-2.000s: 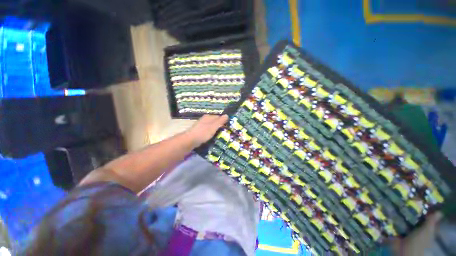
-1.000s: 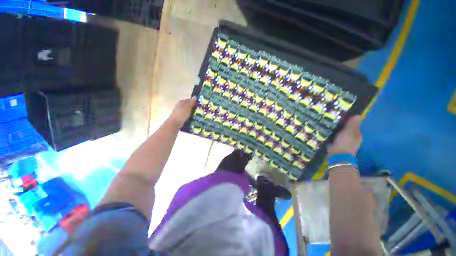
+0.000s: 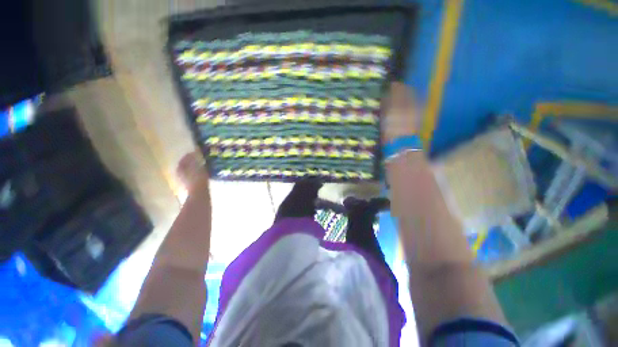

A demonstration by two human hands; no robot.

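A loaded board tray (image 3: 288,108), black with rows of green, yellow, white and dark red parts, is in front of me at the upper middle, roughly level and square to me. My left hand (image 3: 192,172) is at its lower left edge. My right hand (image 3: 401,114), with a blue band at the wrist, is on its right edge. Both hands are blurred and my fingers are partly hidden by the tray.
Black crates (image 3: 88,230) stand at the left. A tan wooden platform (image 3: 125,129) lies under the tray and my feet. A cart's pale brown shelf (image 3: 484,177), pipes and green top (image 3: 569,288) are at the right. Another striped patch of boards (image 3: 332,226) shows between my legs.
The tray has turned from tilted to nearly square with me and moved left and up in view, with both hands on it. The cart shows more at the right.
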